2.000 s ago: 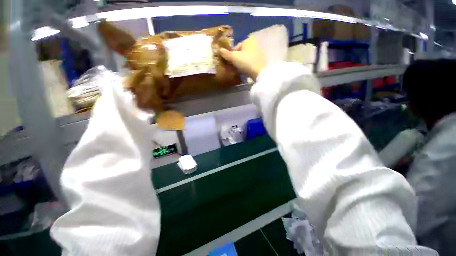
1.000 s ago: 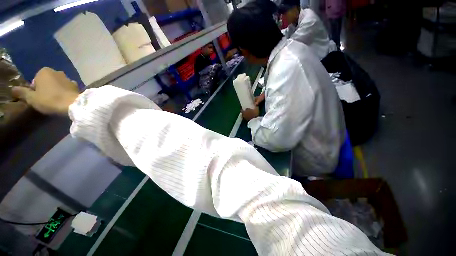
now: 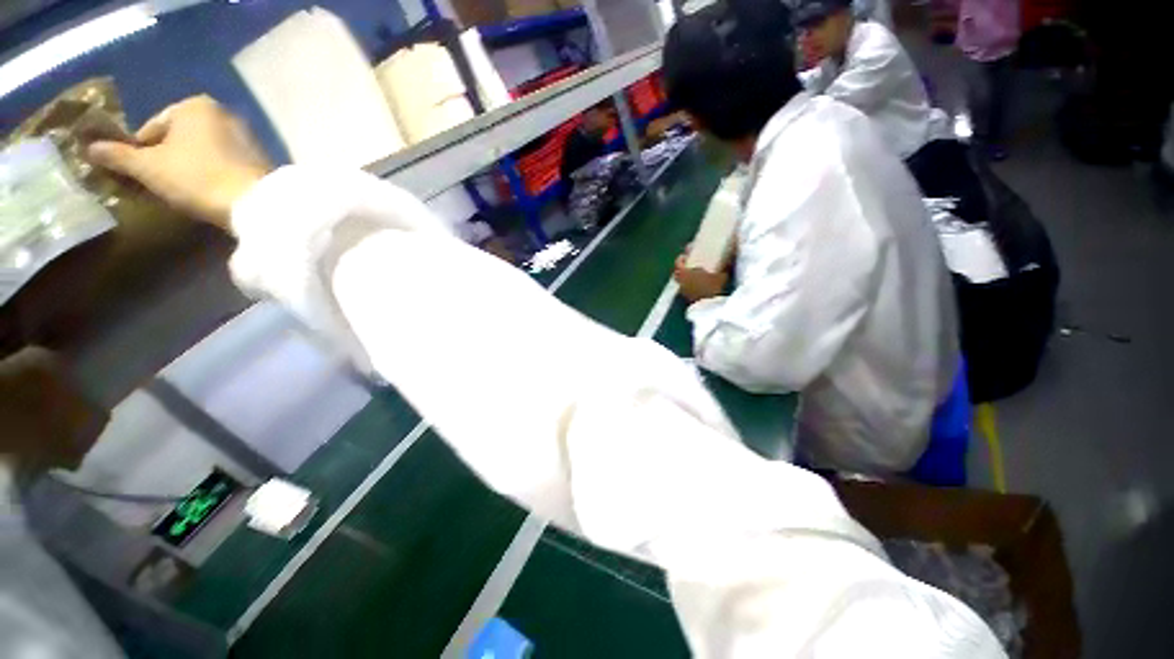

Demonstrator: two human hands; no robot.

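My right hand [image 3: 180,157] reaches up at the upper left, its fingers gripping the edge of a brown-wrapped package [image 3: 93,110]. The package is cut off by the left edge, and a pale label [image 3: 45,200] under clear film shows on it. What appears to be my left hand [image 3: 49,406] is dim and blurred below the package at the left edge, with a grey-looking sleeve under it; its fingers are not clear, and I cannot tell whether it touches anything.
A small white stack [image 3: 279,507] lies beside a green-lit display [image 3: 193,506]. A blue leaflet [image 3: 498,640] shows at the bottom edge. The green conveyor [image 3: 386,547] runs up to the right. A co-worker [image 3: 837,283] sits at right holding a white box, near a brown carton [image 3: 1030,541] of clear bags.
The view has swung right since the first frame, putting the package at the left edge. Since the second frame, the package label and the dim left hand have come into view. My right hand keeps its hold.
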